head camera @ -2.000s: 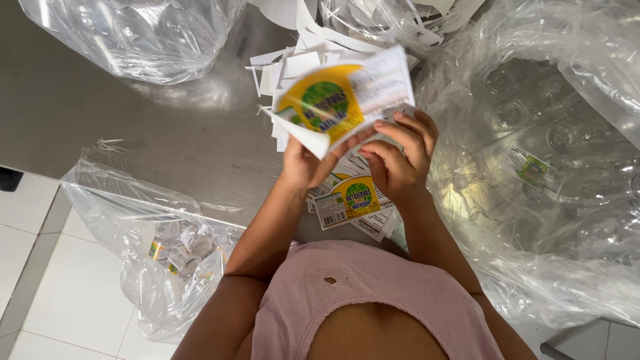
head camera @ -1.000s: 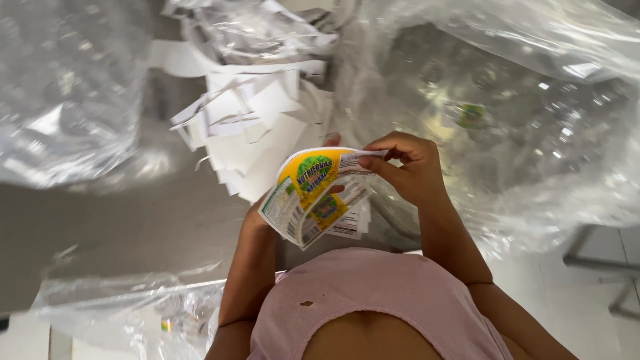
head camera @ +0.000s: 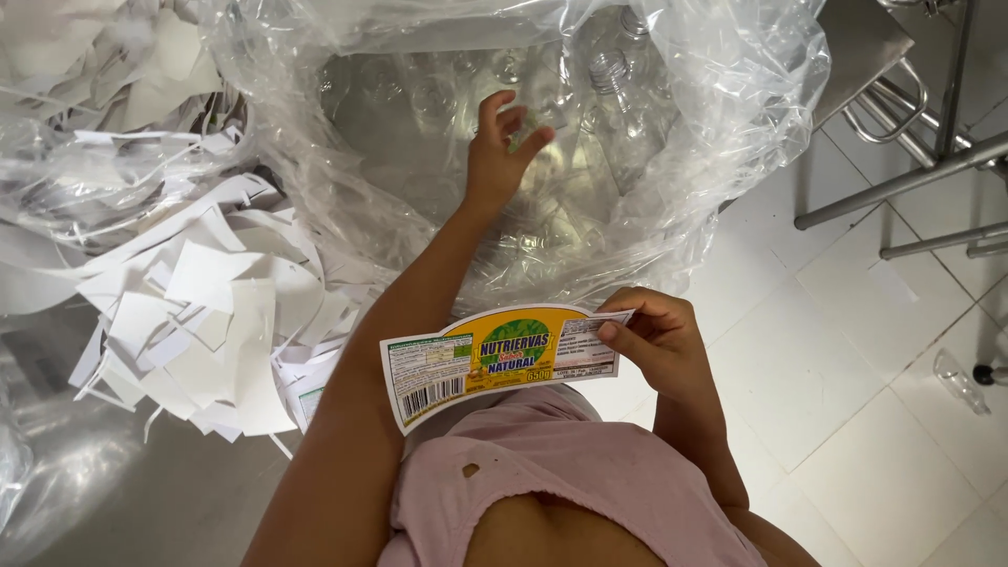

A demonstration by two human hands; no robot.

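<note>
My right hand (head camera: 650,339) pinches the right end of a printed yellow and white product label (head camera: 516,354) between thumb and fingers. The label is held face up above my lap, its left end beside my left forearm. My left hand (head camera: 508,146) reaches over the opening of a large clear plastic bag (head camera: 339,181), its fingers apart and curved. Clear plastic bottles (head camera: 610,94) lie in that bag. Something small with green on it shows behind my left fingers; whether they touch it is hard to tell.
White paper offcuts (head camera: 205,307) are heaped on a metal table (head camera: 197,488) at the left, beside another clear bag (head camera: 142,181). A metal frame with tubular legs (head camera: 906,185) stands at the right. A clear plastic bottle (head camera: 961,382) lies on the tiled floor (head camera: 858,346).
My left hand has left the label and moved out over the bag of bottles. My right hand still holds the label, now spread flatter. The view has swung right.
</note>
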